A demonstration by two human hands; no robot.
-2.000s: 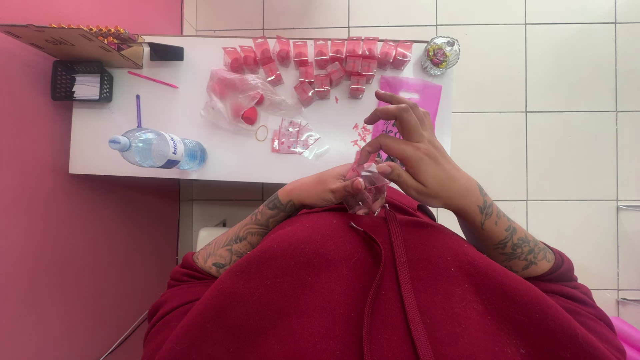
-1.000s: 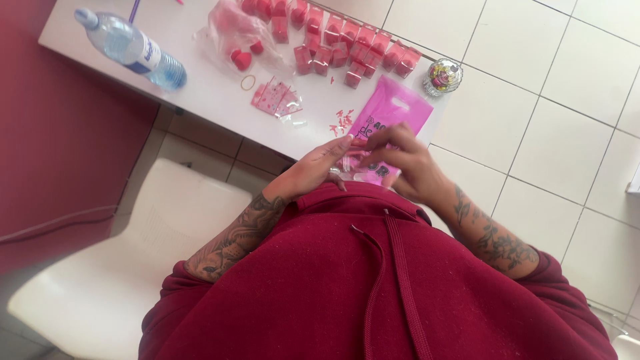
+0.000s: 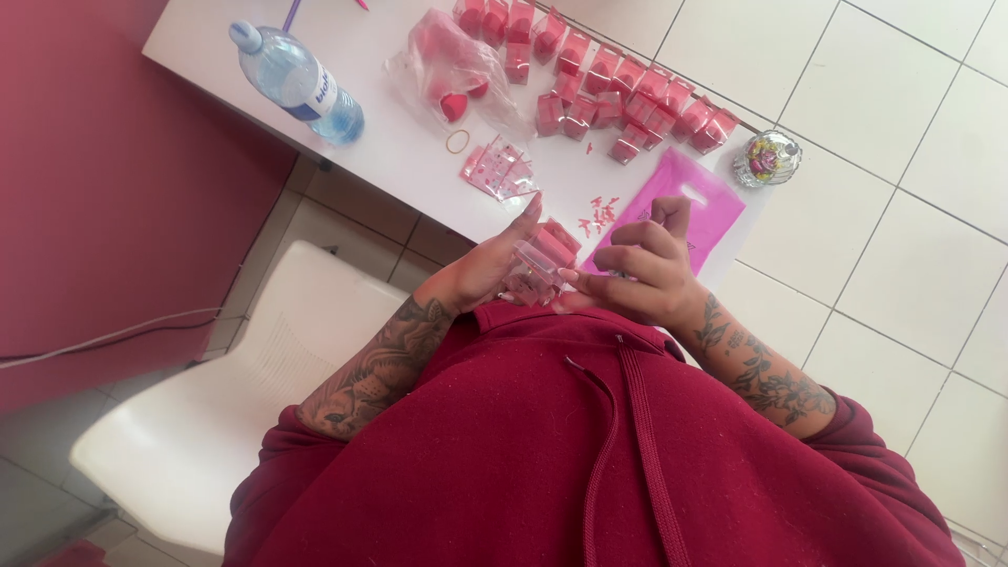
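Note:
My left hand (image 3: 492, 264) holds a clear plastic box with pink parts (image 3: 539, 264) in front of my body, near the table's front edge. Fingertips of my right hand (image 3: 642, 272) touch the right side of this box; whether they pinch it is unclear. Behind the box lie small pink pieces (image 3: 600, 215) and a stack of flat printed clear packets (image 3: 500, 169). A pink plastic bag (image 3: 713, 201) with a cut-out handle is partly covered by my right hand. Farther back, several clear boxes with red contents (image 3: 602, 71) stand in rows.
A crumpled clear bag holding red sponges (image 3: 441, 71), a rubber band (image 3: 457, 142) and a water bottle (image 3: 299, 87) are on the white table (image 3: 394, 169). A lidded glass jar (image 3: 768, 159) stands at its right end. A white chair (image 3: 197, 425) is at the left.
The box, largely hidden by my hands one second ago, now shows between them. My right hand's fingers have shifted around it. The view has turned since two seconds ago, bringing the chair in.

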